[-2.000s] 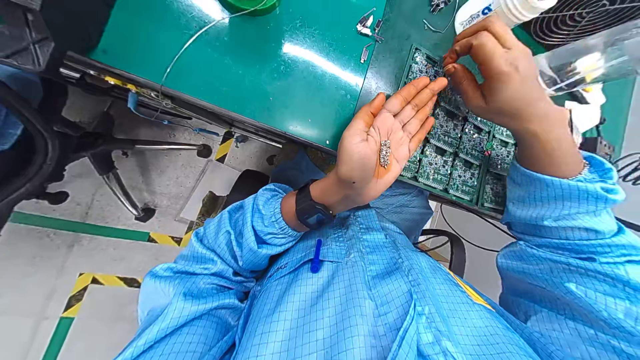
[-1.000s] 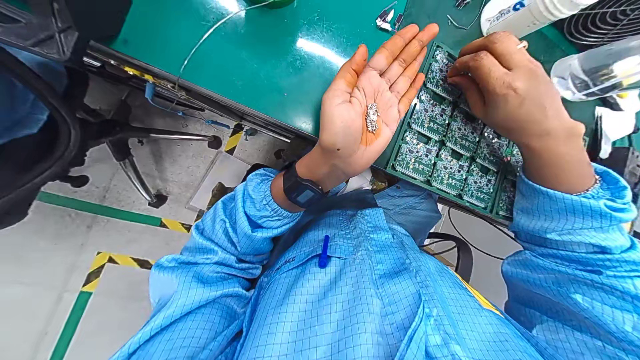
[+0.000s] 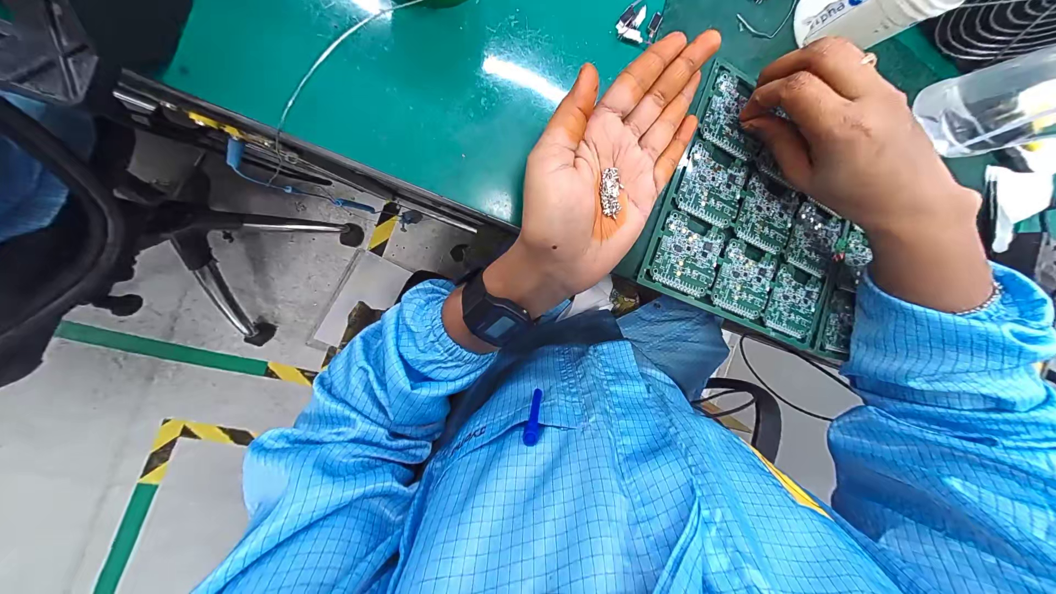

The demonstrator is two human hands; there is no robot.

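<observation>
My left hand point(image 3: 606, 165) lies palm up with its fingers extended, bearing a small pile of tiny silvery metal parts point(image 3: 610, 193) in the palm. Just right of it is a green tray point(image 3: 716, 311) of populated circuit boards point(image 3: 684, 254) set in rows. My right hand point(image 3: 841, 132) is over the upper part of the tray, thumb and fingertips brought together at a board point(image 3: 726, 110) near the tray's top left. Whether anything tiny is pinched between those fingertips cannot be made out. The right hand covers part of several boards.
A white plastic bottle point(image 3: 874, 18) and a clear container point(image 3: 986, 107) lie beyond and right of my right hand, near a black fan grille point(image 3: 994, 29). Small black and white parts point(image 3: 635, 25) and a thin cable point(image 3: 309, 74) are on the green worktop. A wheeled chair point(image 3: 190, 223) stands left.
My right hand was by my left fingertips two seconds ago; it has moved apart from them, over the upper boards. The left palm still holds the metal parts. The view has shifted somewhat.
</observation>
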